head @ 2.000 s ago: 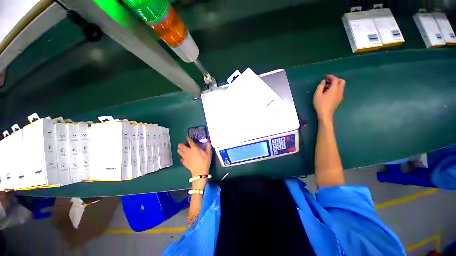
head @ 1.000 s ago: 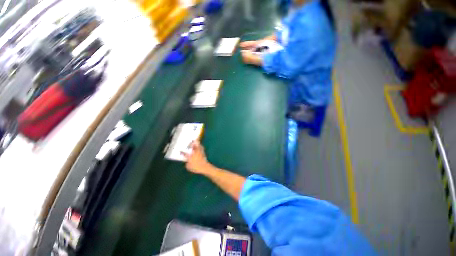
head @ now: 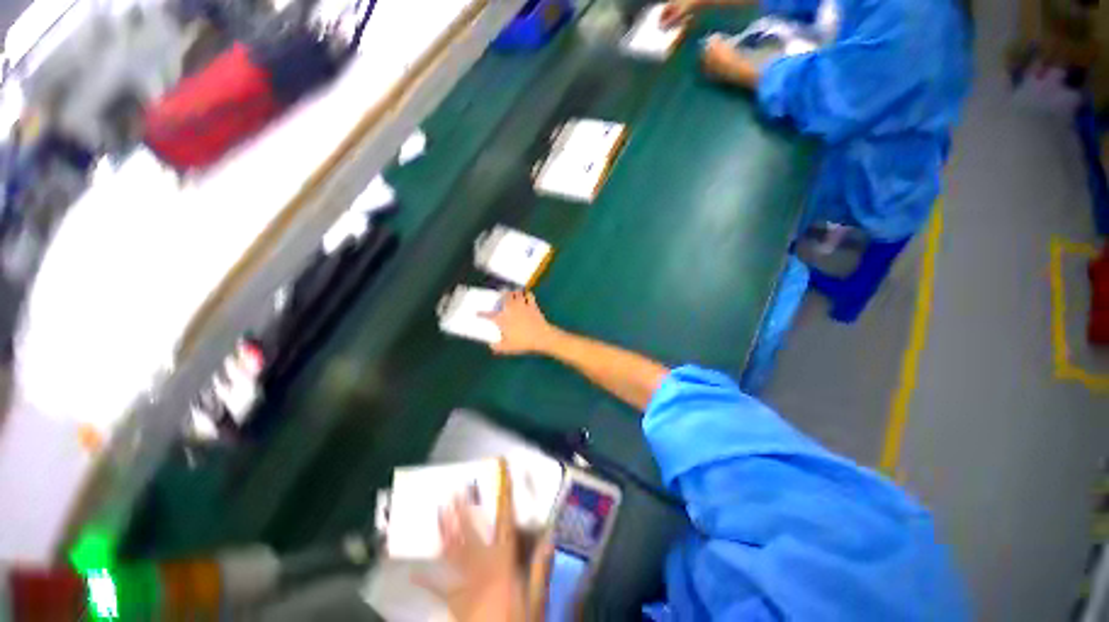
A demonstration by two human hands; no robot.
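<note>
My right hand (head: 521,324) reaches out over the green belt, its fingers closed on the near end of a flat white retail box (head: 467,314). My left hand (head: 487,569), blurred, is at a second white retail box (head: 426,504) over the scale pan, with fingers on its face and the thumb past its yellow-orange edge. Whether this box touches the pan is unclear. The silver scale (head: 468,435) shows its keypad and blue display at its right side, partly behind my left hand.
More white boxes (head: 516,256) lie farther along the belt (head: 681,231). A person in a blue smock (head: 863,97) sits at the belt's right side. The signal tower (head: 134,591) glows green at lower left. A white shelf (head: 122,280) with a red object runs along the left.
The view has swung from the scale towards the far belt. My right hand has moved onto a box there, which now lies apart from its neighbour. My left hand has come onto the box at the scale.
</note>
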